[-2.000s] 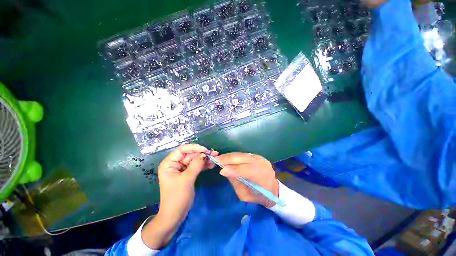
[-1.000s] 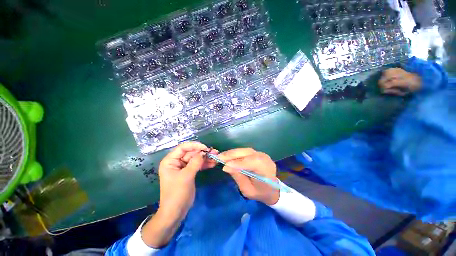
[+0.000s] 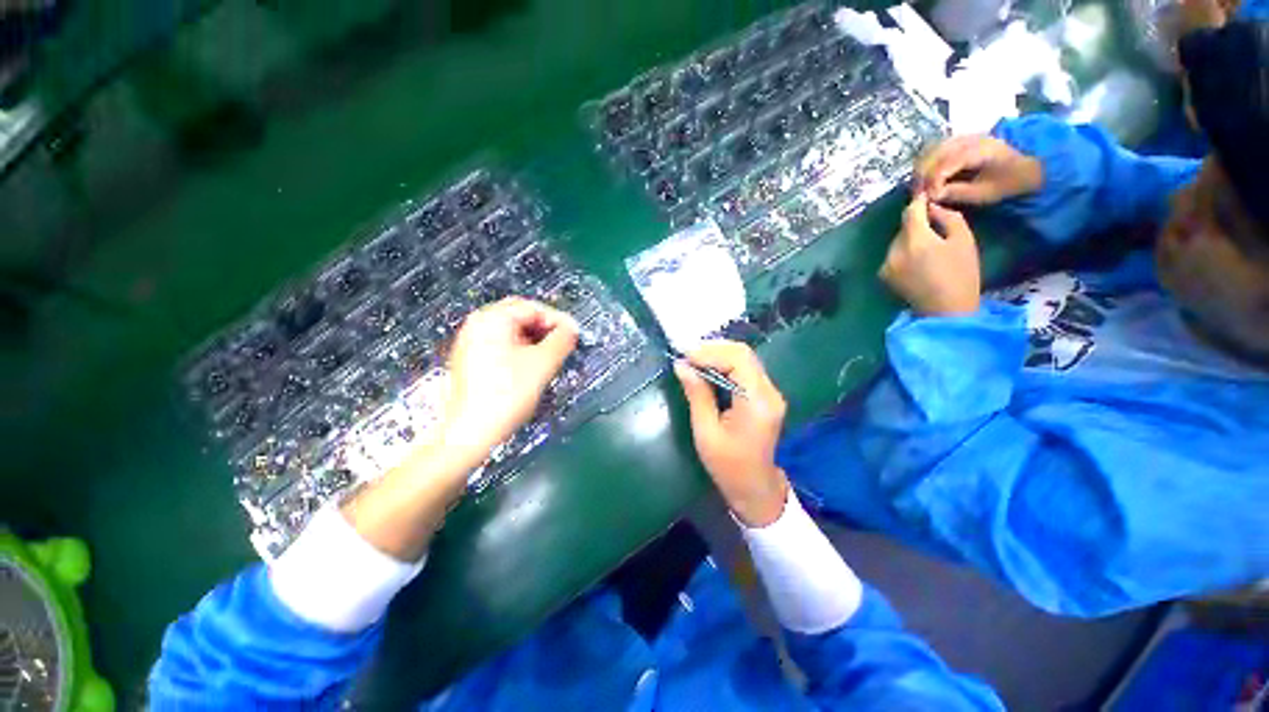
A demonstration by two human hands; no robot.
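Observation:
The clear blister tray point(image 3: 320, 348) lies on the green mat in front of me, with dark modules in its rows of pockets and strong glare on its near part. My left hand point(image 3: 504, 369) is over the right half of the tray, its thumb and fingers brought together; whether a part is between them I cannot tell. My right hand point(image 3: 738, 417) grips the tweezers point(image 3: 715, 377), mostly hidden by the fingers, with the tip pointing up left. It is just below the zip bag point(image 3: 692, 288) with a white label, right of the tray.
A neighbour's blister tray point(image 3: 765, 132) lies beyond the bag, with a dark pile of tiny parts point(image 3: 800, 299) near it. A person in a blue smock point(image 3: 1058, 431) sits at the right, hands together by that tray. White scraps point(image 3: 1002, 70) lie beyond. A green fan point(image 3: 63, 612) stands lower left.
The view has swung right. My hands have parted: the left moved over the tray, the right with the tweezers moved near the zip bag. The neighbour's hands are now together by their tray.

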